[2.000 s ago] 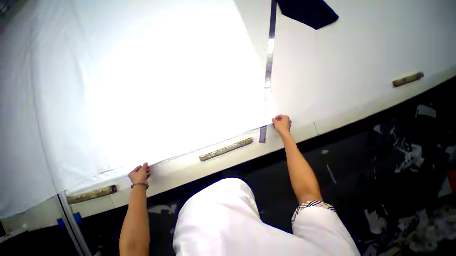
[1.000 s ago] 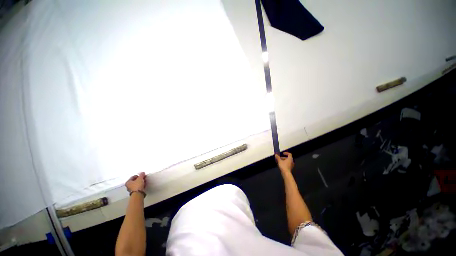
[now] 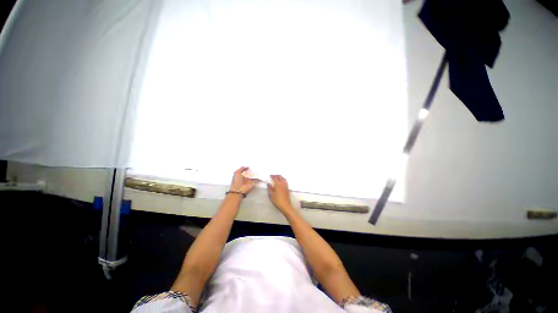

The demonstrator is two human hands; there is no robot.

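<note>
A large white fabric ply (image 3: 275, 98) lies spread on the table, its near edge running along the table's front. My left hand (image 3: 243, 182) and my right hand (image 3: 278, 191) are close together at this edge, each pinching the fabric, with a small fold raised between them. The steel ruler (image 3: 415, 136) lies slanted just right of the ply, its near end by the table's front edge. One cloth weight (image 3: 160, 187) lies left of my hands, and another cloth weight (image 3: 334, 207) lies to their right.
The cutter track (image 3: 112, 214) crosses the table at left, partly under fabric, with blue clamps (image 3: 125, 205) at its near end. A dark cloth bundle (image 3: 468, 55) lies at the far right over the ruler's far end. Another weight (image 3: 541, 215) is at the right edge. Scraps lie on the dark floor.
The view has turned left. My right hand has let go of the ruler and moved left beside my left hand, onto the fabric edge. The ruler now lies slanted.
</note>
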